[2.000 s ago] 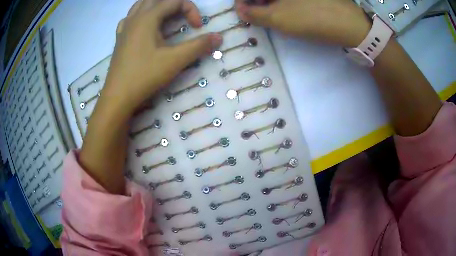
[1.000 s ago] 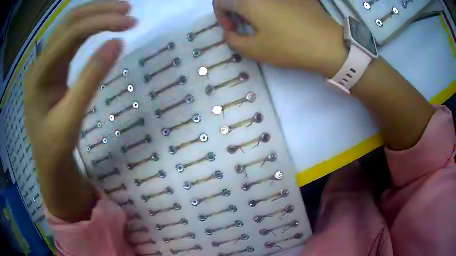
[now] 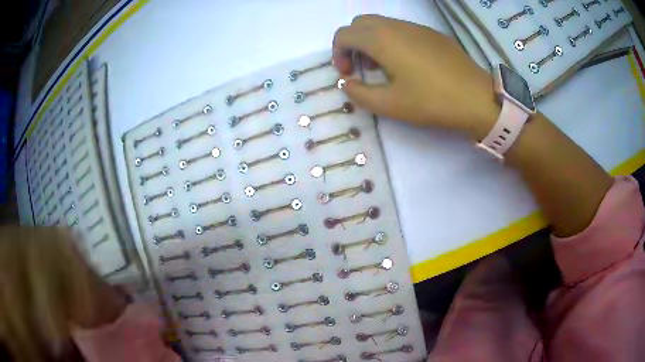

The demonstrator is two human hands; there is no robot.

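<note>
An off-white foam holding board [image 3: 237, 185] lies flat before me, with rows of small wired components in about four columns. Each component [image 3: 272, 185] has two round metal ends joined by thin brownish leads. My right hand [image 3: 417, 78] is at the board's top right corner, fingers curled by the end of the top right components. Its fingertips are partly hidden, so I cannot tell if it holds anything. My left hand [image 3: 53, 290] is blurred at the lower left, partly cut off by the picture's edge, and its fingers are not clear.
More foam boards with the same parts stand stacked at the left [image 3: 71, 170] and at the upper right [image 3: 559, 35]. Yellow tape [image 3: 481, 244] runs along the white tabletop's near edge [image 3: 452, 191]. Yellow and dark tape lines cross the upper left.
My left hand has moved from over the board down to the lower left, uncovering the left columns. My right hand stays at the top right corner. The view has shifted slightly.
</note>
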